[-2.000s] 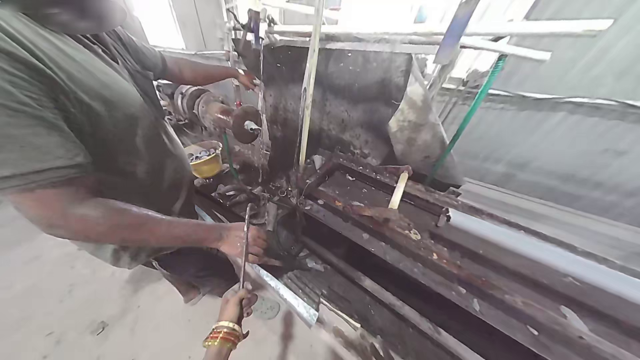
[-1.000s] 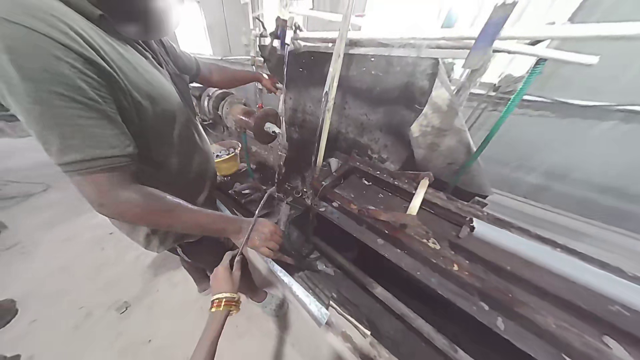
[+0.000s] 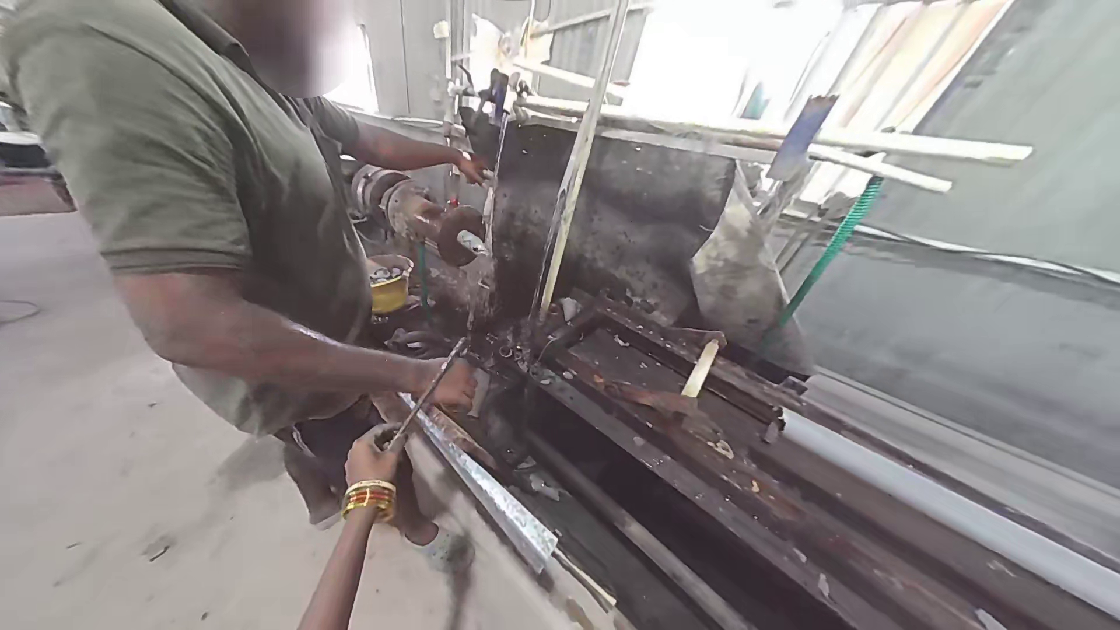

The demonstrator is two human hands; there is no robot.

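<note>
My left hand [image 3: 374, 453], with gold and red bangles at the wrist, is closed around the lower end of a thin dark metal rod [image 3: 429, 391]. The rod slants up and to the right, its upper part passing beside a co-worker's hand [image 3: 453, 385]; whether that hand touches it, I cannot tell. My right hand is not in view. Just beyond the rod, a long pale metal channel [image 3: 490, 490] lies slanted along the near edge of a dark metal machine bed [image 3: 665, 472].
The co-worker [image 3: 236, 201] stands close at the left, another hand [image 3: 473, 168] raised near an upright bar. Behind are a round brown spindle [image 3: 457, 234], a yellow bucket [image 3: 390, 284] and a dark sheet guard [image 3: 612, 210]. A pale pole [image 3: 582, 166] stands upright; a green hose [image 3: 831, 249] hangs right.
The rod leans further right than two seconds ago, when it stood nearly upright. My left hand still grips its lower end. The view has shifted.
</note>
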